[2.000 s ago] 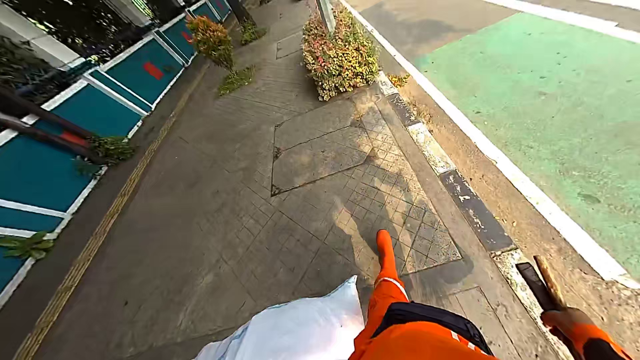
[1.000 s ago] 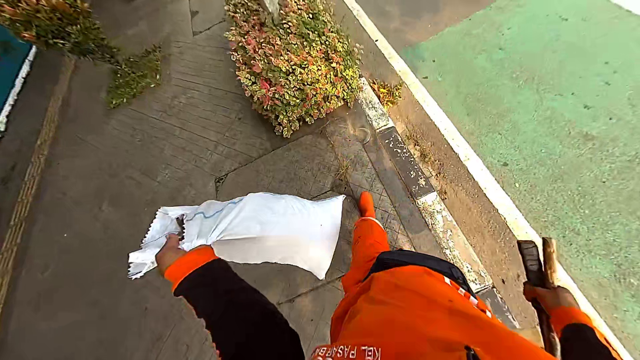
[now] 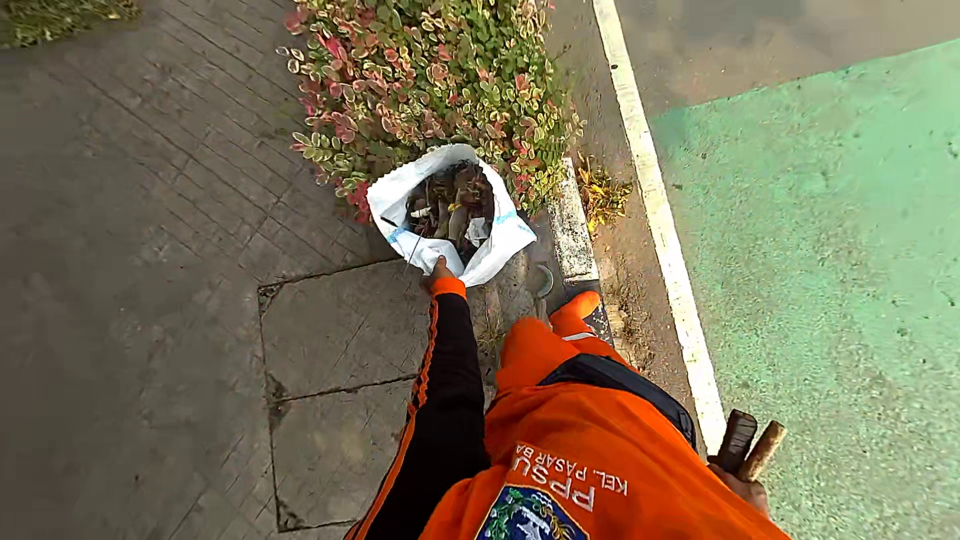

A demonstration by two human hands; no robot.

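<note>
My left hand (image 3: 441, 276) grips the near rim of a white woven sack (image 3: 504, 253), out in front of me. The sack's mouth gapes upward and shows dry leaves and litter (image 3: 453, 206) inside, with pale scraps among them. The sack stands against the near side of a bush. At the lower right, my right hand (image 3: 739, 486) is closed round two handle-like pieces, one dark (image 3: 737, 439) and one of brown wood (image 3: 763, 450). Their lower parts are hidden by my orange shirt.
A pink and green leafed bush (image 3: 442, 82) grows beside the painted kerb (image 3: 574, 232). Yellowish weeds (image 3: 602, 196) stand in the gutter. A white line (image 3: 664, 225) edges the green road surface (image 3: 817, 225). Paving with slab joints (image 3: 345, 330) lies at left.
The sack lay stretched out sideways from my left hand a second ago; now its mouth faces up by the bush. My left arm has swung forward and right. The bush is nearer.
</note>
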